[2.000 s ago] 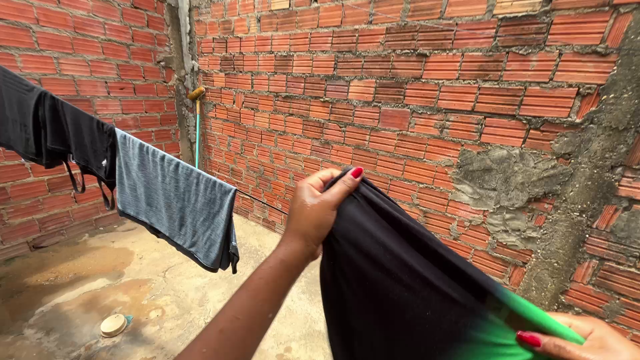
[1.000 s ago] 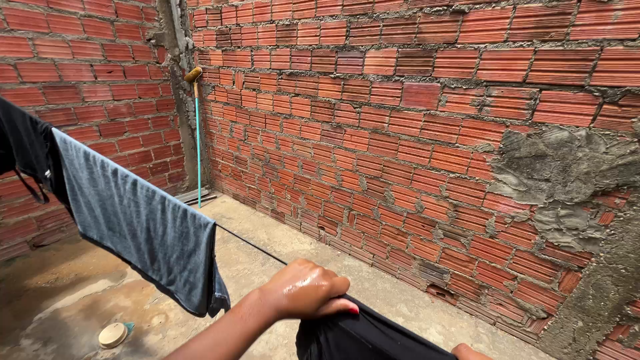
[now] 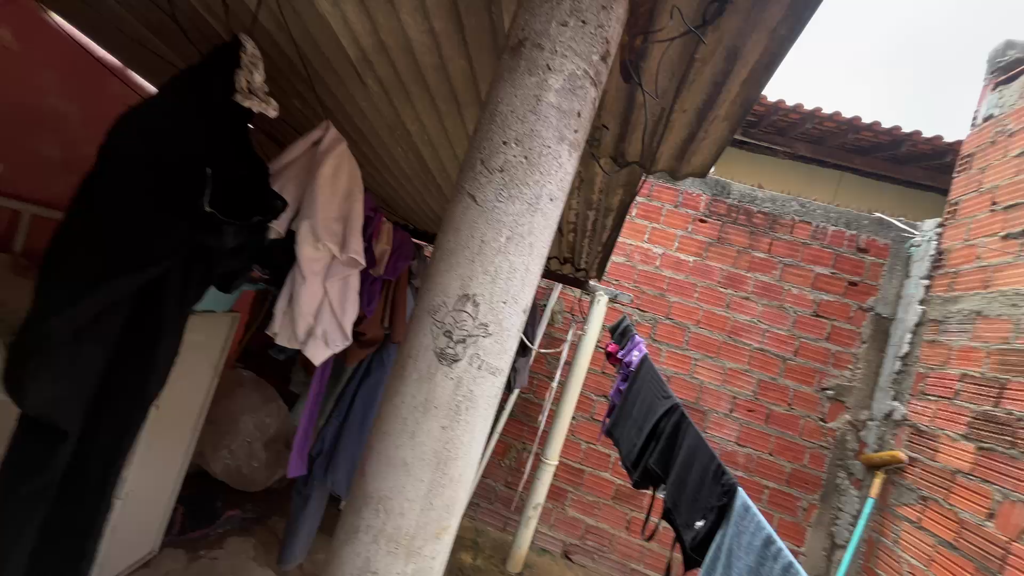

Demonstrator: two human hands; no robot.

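Observation:
Neither of my hands is in view. At the lower right, a clothesline slopes down with a purple cloth point(image 3: 626, 370), black garments point(image 3: 668, 456) with thin straps, and a blue-grey cloth point(image 3: 750, 538) hung over it. The cloth's lower part is cut off by the frame. On the left, under the roof, hang a large black garment point(image 3: 136, 232), a pale pink garment point(image 3: 320, 248) and several purple, brown and blue clothes point(image 3: 352, 432). The black and green garment is not visible.
A thick concrete column point(image 3: 480, 264) with a drawing on it leans across the middle. Above is a corrugated roof point(image 3: 384, 96). Behind stand a pale pole point(image 3: 560, 432), a red brick wall point(image 3: 736, 320) and a turquoise-handled broom or brush point(image 3: 860, 524). A white panel point(image 3: 172, 440) stands at left.
The view has swung left and up, away from both hands and the black cloth they were holding. The blue-grey cloth still hangs on the line.

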